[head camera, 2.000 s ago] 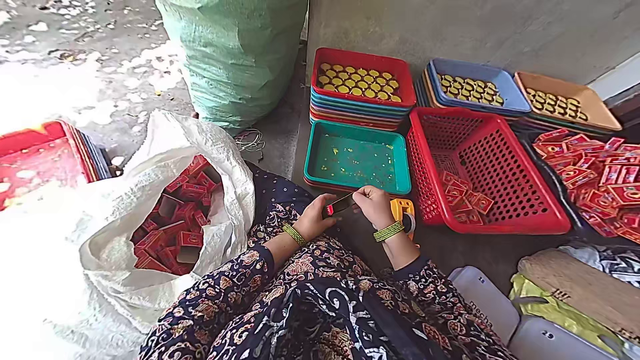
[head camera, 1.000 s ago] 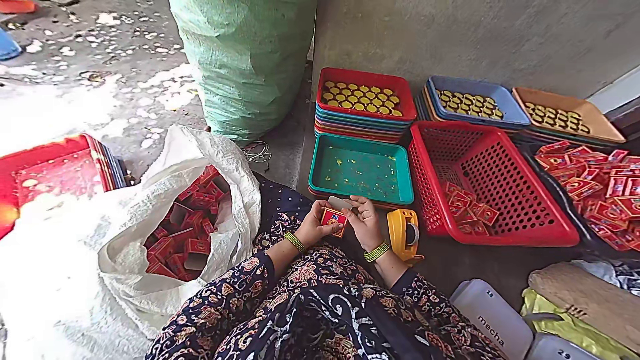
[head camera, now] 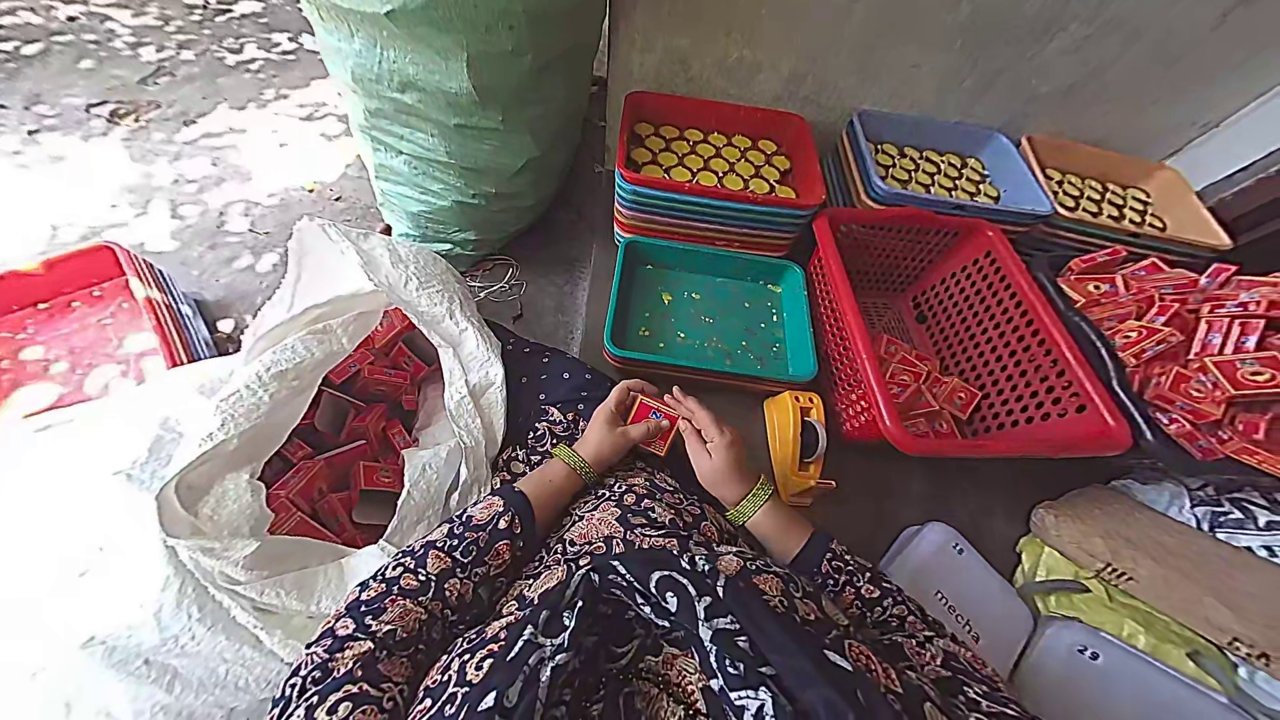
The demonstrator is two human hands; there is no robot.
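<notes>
A small red printed cardboard box point(head camera: 655, 425) is held over my lap by my left hand point(head camera: 615, 428), thumb across its front. My right hand point(head camera: 712, 445) is at the box's right edge, fingers extended and close together; whether it grips the box is unclear. To the left, an open white woven sack point(head camera: 440, 290) holds many red boxes point(head camera: 365, 425), some with open ends. A yellow tape dispenser point(head camera: 797, 445) stands right of my right hand. Beyond my hands lies a green tray point(head camera: 710, 310) with small yellow bits in it.
A red perforated basket point(head camera: 1010, 340) holds several red boxes. Stacked trays, the top ones red point(head camera: 720, 110), blue point(head camera: 935, 130) and orange point(head camera: 1130, 160), carry yellow discs. More boxes point(head camera: 1200, 350) lie at right, above lidded containers point(head camera: 960, 590). A green sack point(head camera: 465, 110) and red tray point(head camera: 75, 320) are at left.
The box was dark and edge-on in my hands two seconds ago, then had a raised flap one second ago. Now its printed face shows without the raised flap, and my right fingers are straighter.
</notes>
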